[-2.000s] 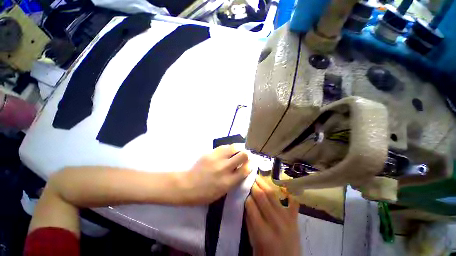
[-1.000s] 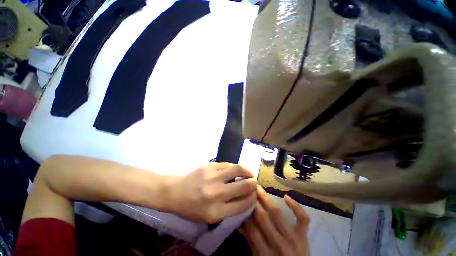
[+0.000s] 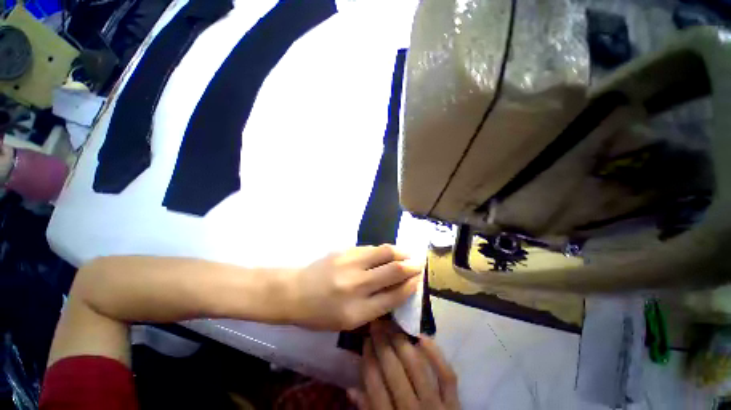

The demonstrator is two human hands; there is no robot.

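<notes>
A black curved fabric piece (image 3: pixel 383 196) lies on the white table and runs beside and partly behind the sewing machine head (image 3: pixel 457 112). A white strip (image 3: pixel 410 308) lies along it, its near end narrow and folded or tapered. My left hand (image 3: pixel 357 287) holds the strip and black piece down just in front of the needle area, fingers bent over them. My right hand (image 3: pixel 407 372) is at the near end, its fingertips at the black fabric's edge; its grip is partly hidden. The presser foot and needle are mostly hidden under the head.
Two more black curved pieces (image 3: pixel 210 120) (image 3: pixel 128 136) lie on the table (image 3: pixel 304 144) to the left. A green tool (image 3: pixel 656 331) lies right of the worn machine bed (image 3: pixel 529 296). A pink rounded thing (image 3: pixel 38 174) is at the far left edge.
The black piece has moved farther away along the machine head, and the strip's near end now shows. My right hand has moved left and nearer to me. The view has shifted closer to the machine.
</notes>
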